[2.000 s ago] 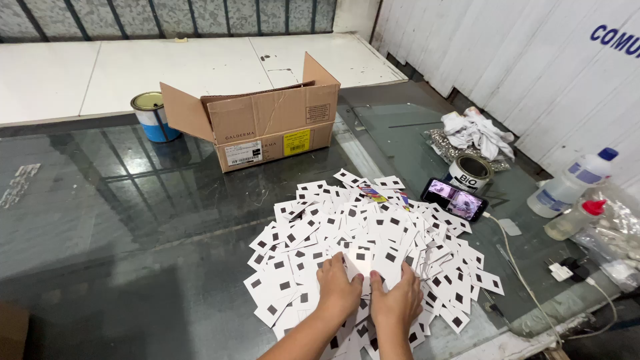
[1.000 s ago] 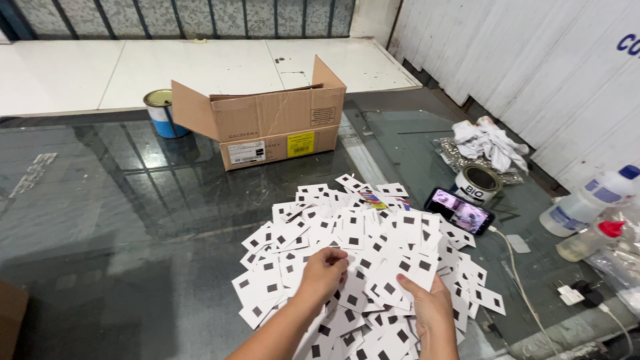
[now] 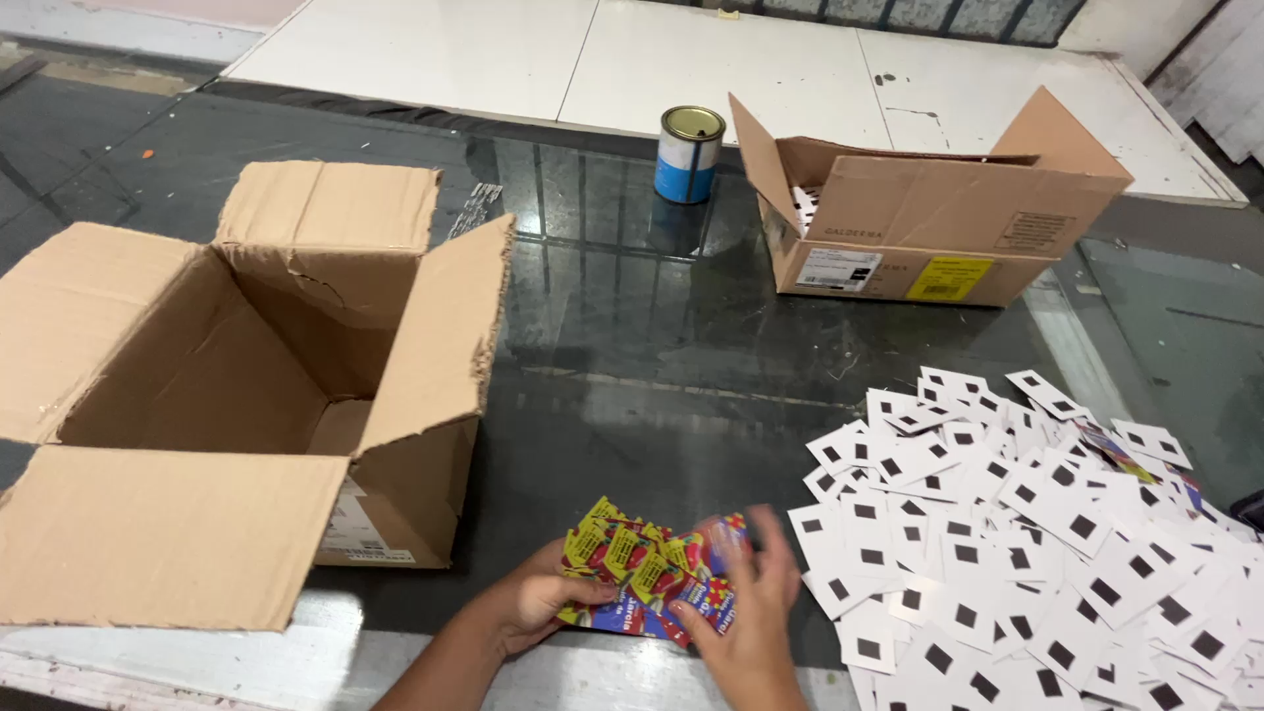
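My left hand (image 3: 548, 597) grips one side of a fanned bunch of colorful printed cards (image 3: 632, 568), with the thumb on top. On the bunch's other side is my right hand (image 3: 746, 602), its thumb against the cards and its fingers blurred. The cards show yellow, red and blue faces. Right of my hands lies a heap of white cards with black squares (image 3: 987, 553), a few colorful faces showing among them. An open cardboard box (image 3: 415, 346) stands left of my hands; the part of its inside that shows holds nothing.
A second open cardboard box (image 3: 928, 212) with some white cards inside stands at the back right. Beside it is a paint can (image 3: 689, 158) with a blue and white side. White panels (image 3: 711, 69) run along the far edge of the dark glossy tabletop (image 3: 632, 415).
My hands have moved left, off the heap, and now hold cards with their colorful faces up. The view has swung left, bringing the near open box into full sight.
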